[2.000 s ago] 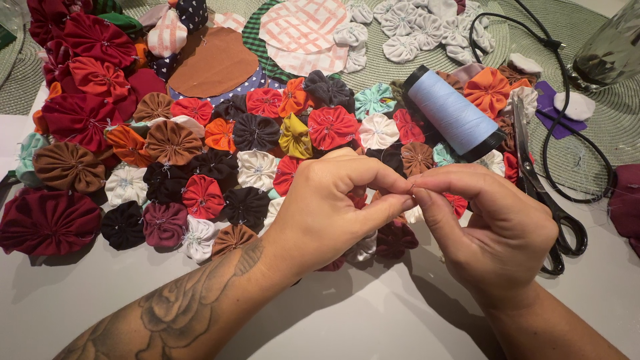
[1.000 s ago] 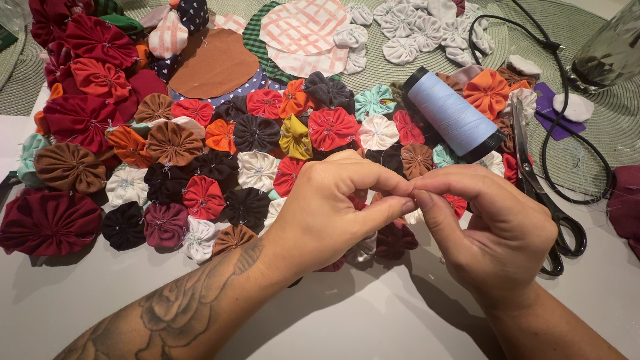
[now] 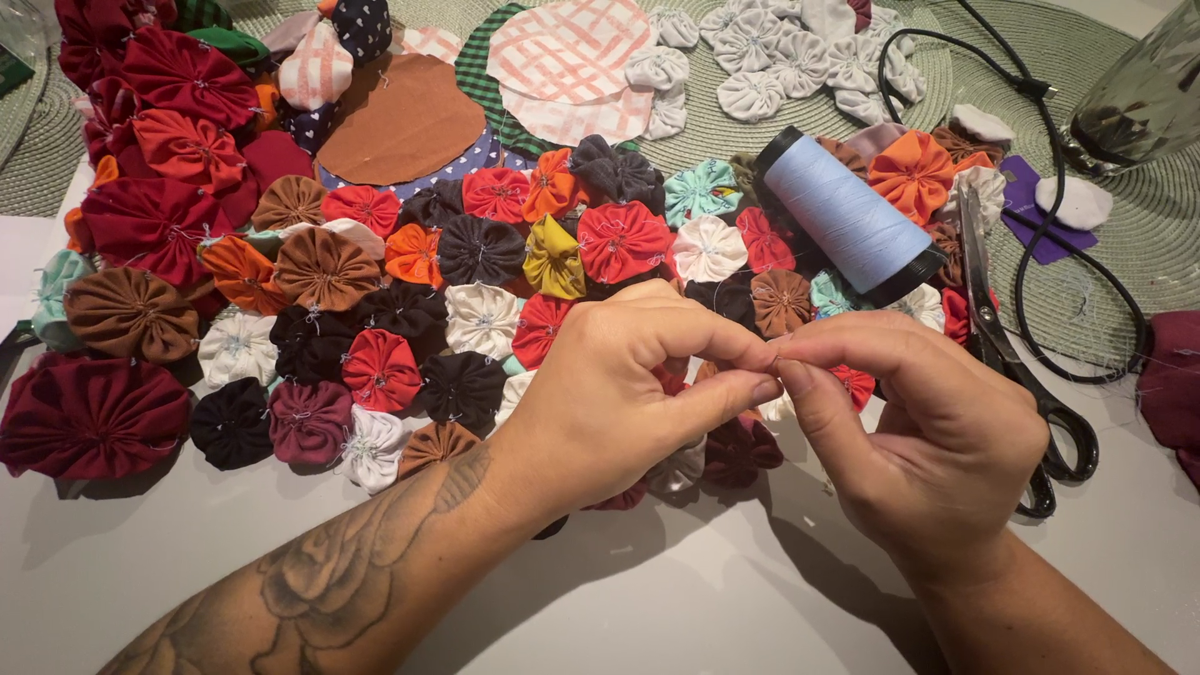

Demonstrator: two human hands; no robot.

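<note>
My left hand (image 3: pixel 647 394) and my right hand (image 3: pixel 900 422) meet at the fingertips above a spread of fabric yo-yos (image 3: pixel 328 267) in red, brown, black, white and orange. Thumb and forefinger of each hand are pinched together on something tiny, too small to make out; it may be thread or a needle. A spool of light blue thread (image 3: pixel 844 216) lies tilted on the yo-yos, just beyond my right hand. To the right of that hand rest scissors with black handles (image 3: pixel 1008 356), partly covered by it.
Cut fabric circles, a brown one (image 3: pixel 403 122) and a checked one (image 3: pixel 567 47), lie behind the yo-yos. White yo-yos (image 3: pixel 797 56) sit on a green woven placemat (image 3: pixel 1125 253). A black cable (image 3: pixel 1022 244) loops at right, near a glass (image 3: pixel 1144 94). Burgundy fabric (image 3: pixel 1172 384) lies at the right edge.
</note>
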